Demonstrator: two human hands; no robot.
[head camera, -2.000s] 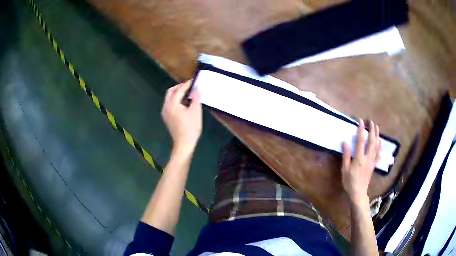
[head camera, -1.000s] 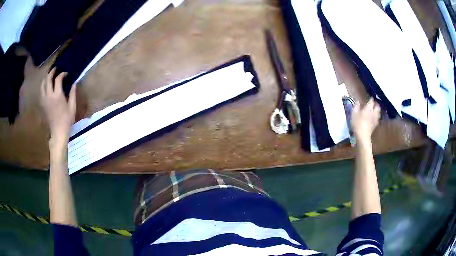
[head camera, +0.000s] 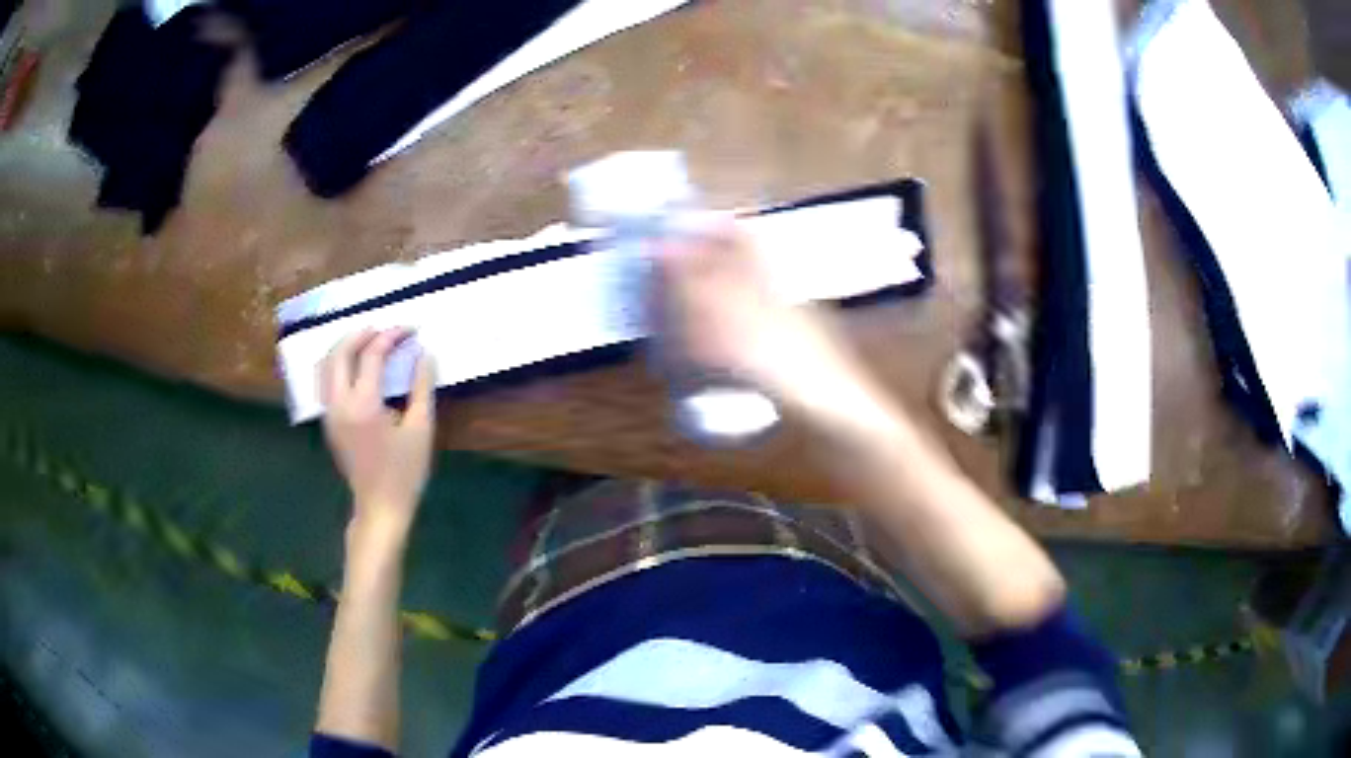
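A long white paper strip (head camera: 504, 319) lies over dark cloth (head camera: 916, 222) near the table's front edge. My left hand (head camera: 378, 415) rests on the strip's left end, with the fingers and thumb a little apart. My right hand (head camera: 726, 296) is motion-blurred over the middle of the strip. It is closed around a blurred silvery-white object, which looks like the pattern weight (head camera: 726, 412); whether it touches the paper cannot be told.
Shears (head camera: 990, 348) lie right of the strip, their handles toward me. White pattern pieces (head camera: 1237, 193) over dark cloth lie at the right. Dark fabric pieces (head camera: 400, 96) with white paper lie at the back left. The table edge (head camera: 1215, 518) curves along the front.
My right hand has moved left from the pieces at the right, bringing the silvery object over the strip. My left hand now rests on the strip's left end. The view has shifted.
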